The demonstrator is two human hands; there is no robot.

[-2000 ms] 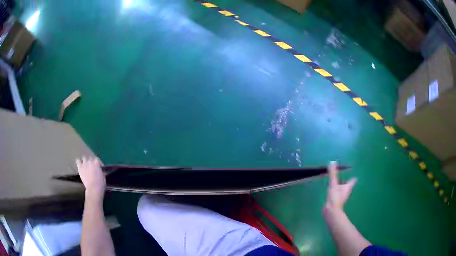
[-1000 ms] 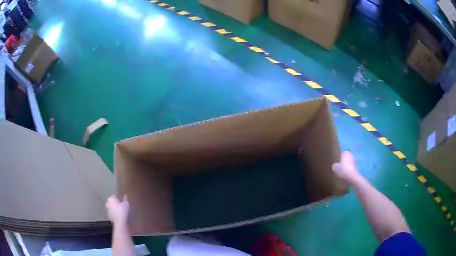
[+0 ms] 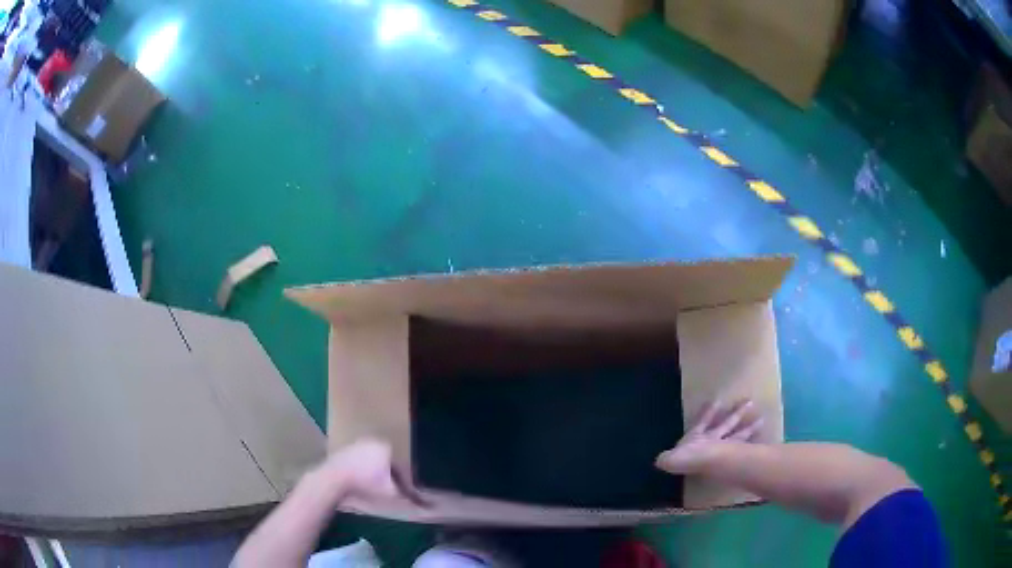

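A brown shipping carton [image 3: 544,291] stands opened out in front of me, with a dark rectangular opening in its middle. Its left and right end flaps are folded inward, and its far long flap slants outward. My left hand [image 3: 372,472] is at the near left corner, blurred, its fingers at the near flap's edge. My right hand [image 3: 716,444] lies on the right end flap with fingers spread, pressing on it from above. The inside of the carton is too dark to make out.
A stack of flat cartons [image 3: 122,411] lies at the left, beside the carton. Cardboard scraps [image 3: 246,273] lie on the green floor. Yellow-black tape [image 3: 766,191] crosses the floor to the right. Large cartons [image 3: 760,39] stand beyond it. A small open box [image 3: 111,105] is at upper left.
The carton went from folded flat to opened out, then its end flaps were folded in. My hands moved from gripping its two ends onto the flaps.
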